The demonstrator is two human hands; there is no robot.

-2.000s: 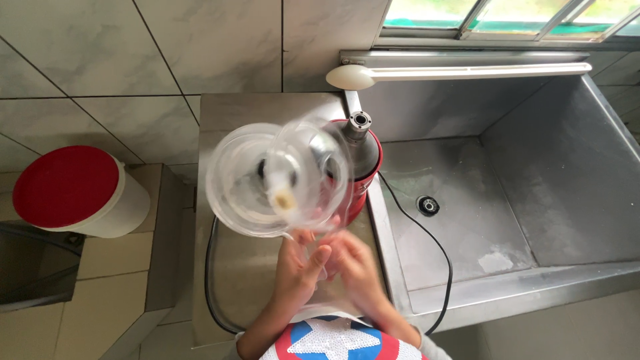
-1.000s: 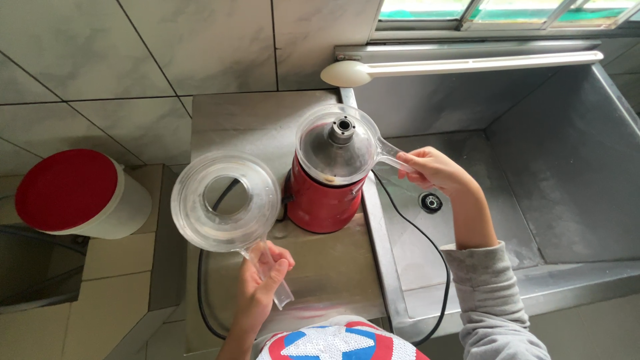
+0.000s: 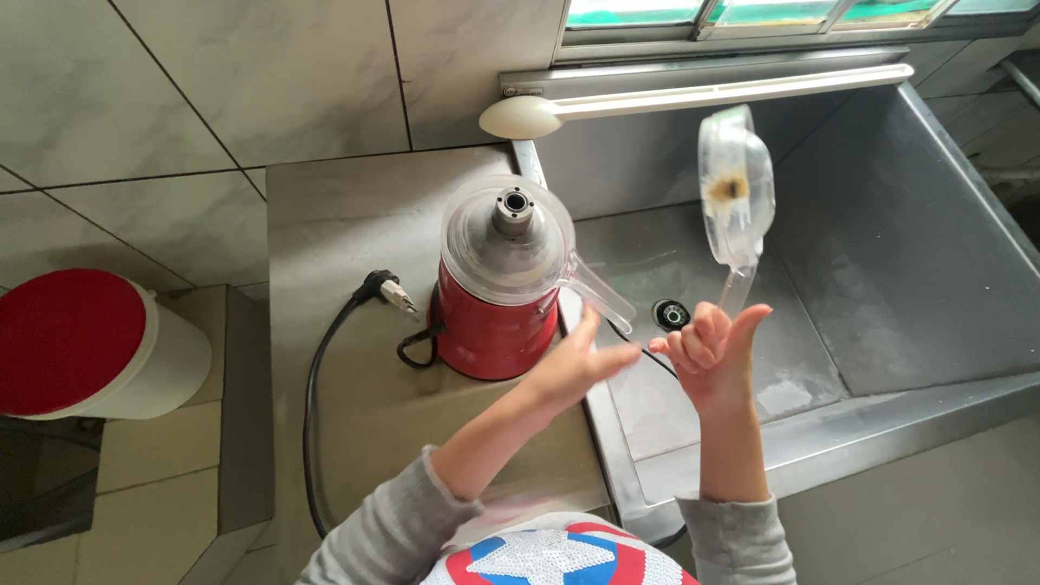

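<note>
A red motor base of a small appliance, perhaps a juicer [image 3: 497, 337], stands on the metal counter. Around its metal cone and spindle sits a clear plastic bowl with a spout [image 3: 467, 268]. My left hand [image 3: 575, 361], fingers spread, is just below that spout; whether it touches is unclear. Over the sink, my right hand [image 3: 715, 349] grips the spout of a second clear plastic piece [image 3: 735, 191], held up on edge, with a brownish spot at its middle.
To the right is a steel sink [image 3: 886, 325] with a black drain [image 3: 671, 314]. A long white plastic spoon [image 3: 520, 118] spans its back edge. A black cord's plug [image 3: 390, 288] rests on the counter [image 3: 366, 439]. A red-lidded white bucket [image 3: 183, 357] stands left.
The second clear piece, in my left hand a second ago, is now in my right hand over the sink. My right hand has let go of the spout of the bowl on the base.
</note>
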